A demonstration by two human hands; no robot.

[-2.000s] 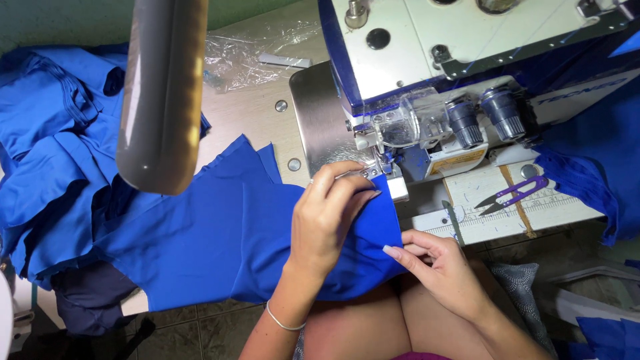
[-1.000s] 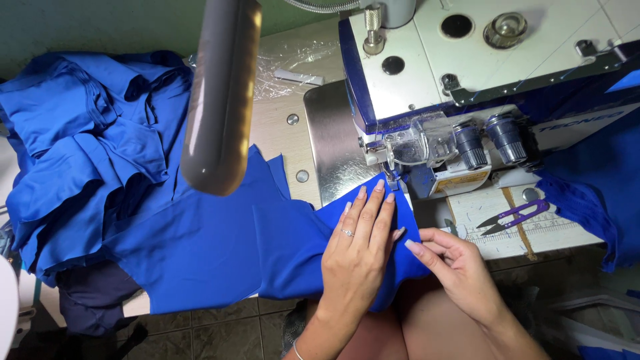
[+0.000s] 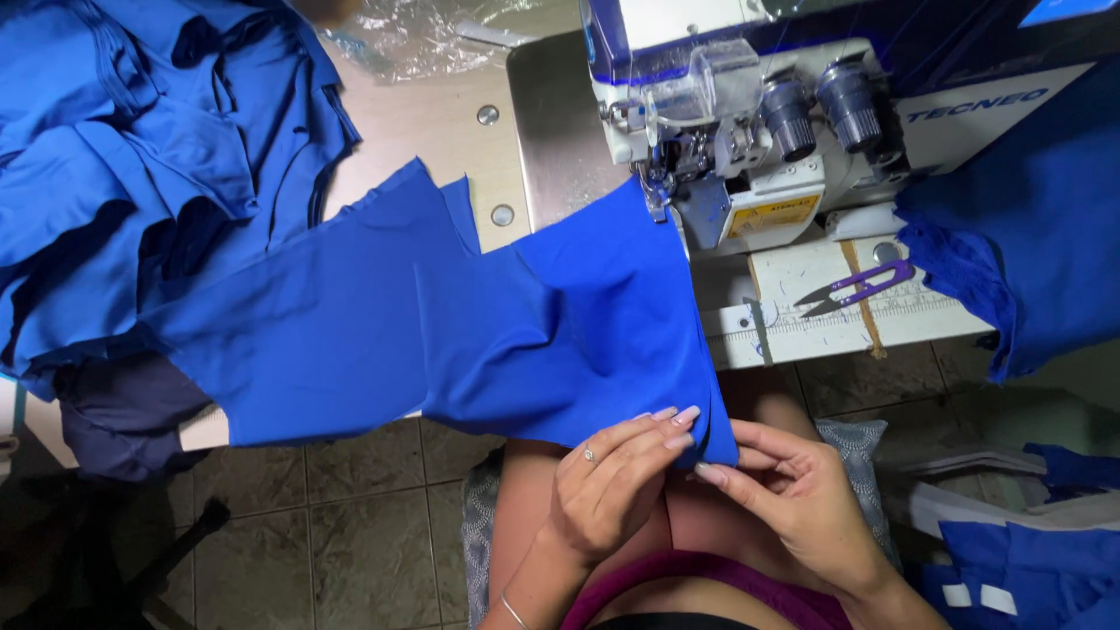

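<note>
A blue fabric piece stretches from the table to the presser foot of an industrial sewing machine, with its upper right corner at the foot. Its lower right corner hangs over the table's front edge. There my left hand, wearing a ring, has its fingertips on the cloth. My right hand pinches the same corner between thumb and fingers, close beside my left. The cloth's right edge runs fairly straight from the foot down to my hands.
A heap of blue fabric covers the left, above dark cloth. Purple thread snips lie on a ruler-marked ledge at right. More blue fabric hangs beyond it. Clear plastic wrap lies behind. Blue pieces sit lower right.
My left hand has moved from the cloth near the presser foot down to its lower corner, beside my right hand. The camera view has shifted closer to the cloth.
</note>
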